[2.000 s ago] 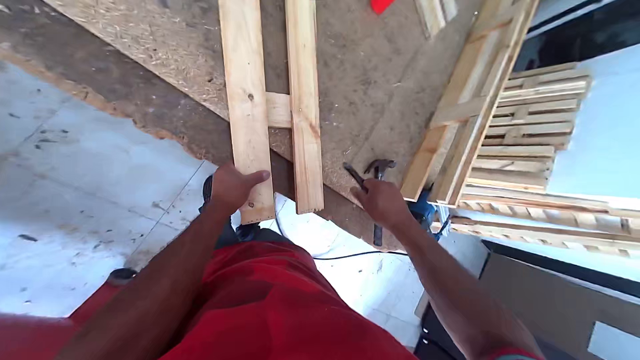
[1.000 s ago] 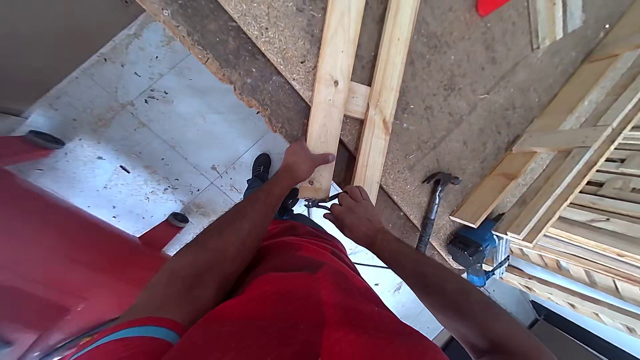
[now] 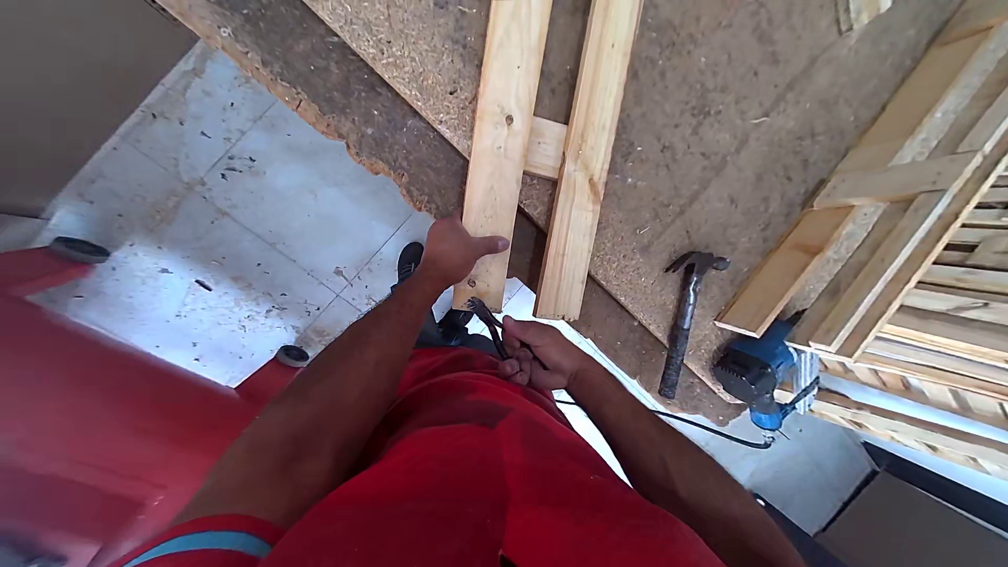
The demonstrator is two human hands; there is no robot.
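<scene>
My left hand [image 3: 458, 250] grips the edge of a pale wooden plank [image 3: 504, 134] near its lower end, thumb on top. In my right hand [image 3: 542, 352] is a pair of dark pincers [image 3: 490, 321], whose jaws touch the plank's bottom end. A short crosspiece [image 3: 545, 147] joins this plank to a second plank [image 3: 589, 165] on the right. To the right of both lies a claw hammer [image 3: 685, 323] on the particle board [image 3: 669, 197], its head pointing away from me.
A blue power tool [image 3: 756, 366] with a dark cable sits at the board's right edge. Slatted wooden frames [image 3: 890, 185] and stacked slats [image 3: 953, 307] are on the right. A red object on wheels [image 3: 102, 378] stands at the lower left.
My right hand has moved from beside the hammer to the plank's lower end, with the pincers in it. The hammer now lies apart from my hand. The view has shifted.
</scene>
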